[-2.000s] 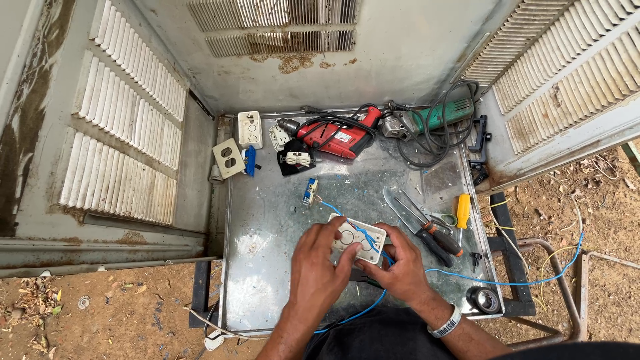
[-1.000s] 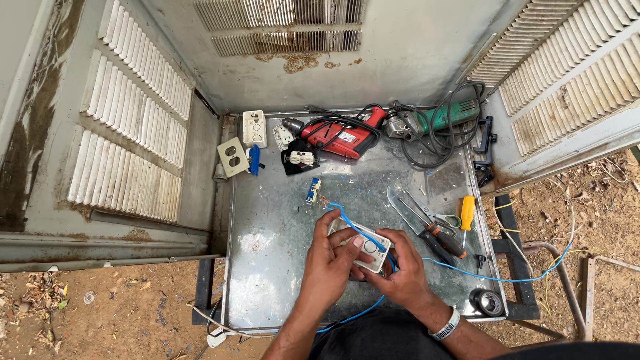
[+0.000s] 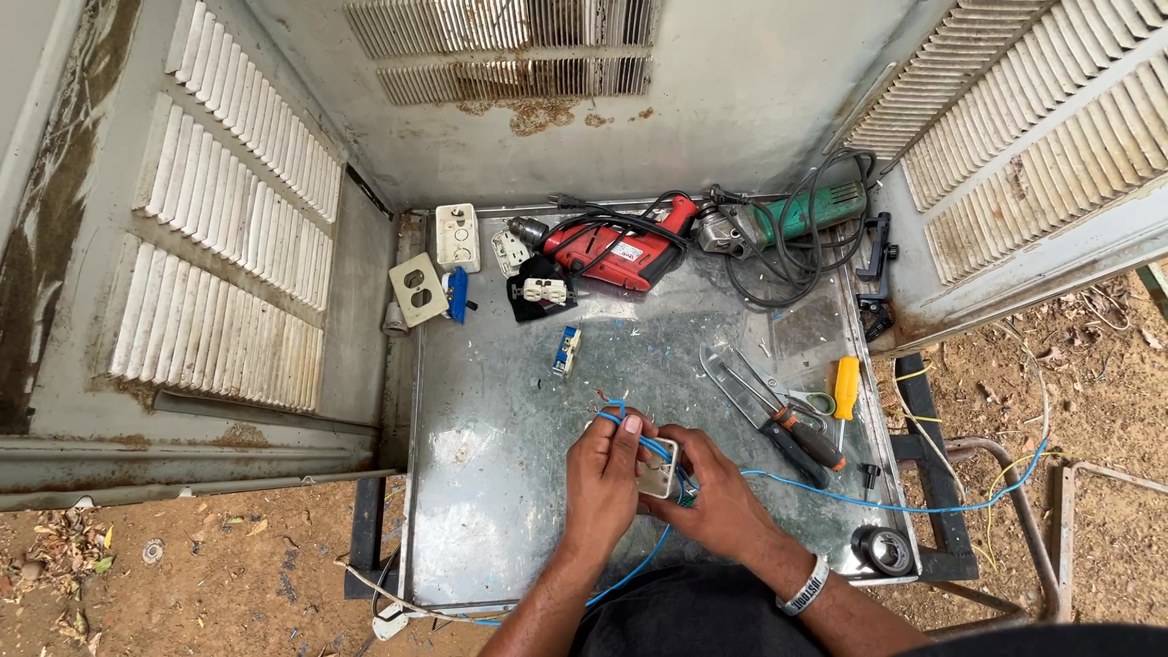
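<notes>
My left hand (image 3: 604,465) pinches the blue electrical wires (image 3: 642,438) between thumb and fingers, with their bent, bare ends above the fingertips. The wires pass into a white plastic electrical box (image 3: 659,476), which my right hand (image 3: 716,493) grips from the right side. My hands partly cover the box. Up and left of them, a small blue and white electrical module (image 3: 566,351) lies on the metal sheet. One long blue wire runs right from my right hand past the tools; another length curves down toward the near edge.
At the back lie a red drill (image 3: 620,251) and a green angle grinder (image 3: 812,210). A knife (image 3: 730,388), scissors (image 3: 780,394), a black and orange screwdriver (image 3: 808,438), a yellow-handled screwdriver (image 3: 847,388) and black tape (image 3: 887,551) lie right. Outlet plate (image 3: 419,290) and white box (image 3: 457,239) sit back left.
The box has tilted between my hands, and its broad face no longer points up as before. My left hand has shifted onto the wires, whose ends now rise above its fingertips.
</notes>
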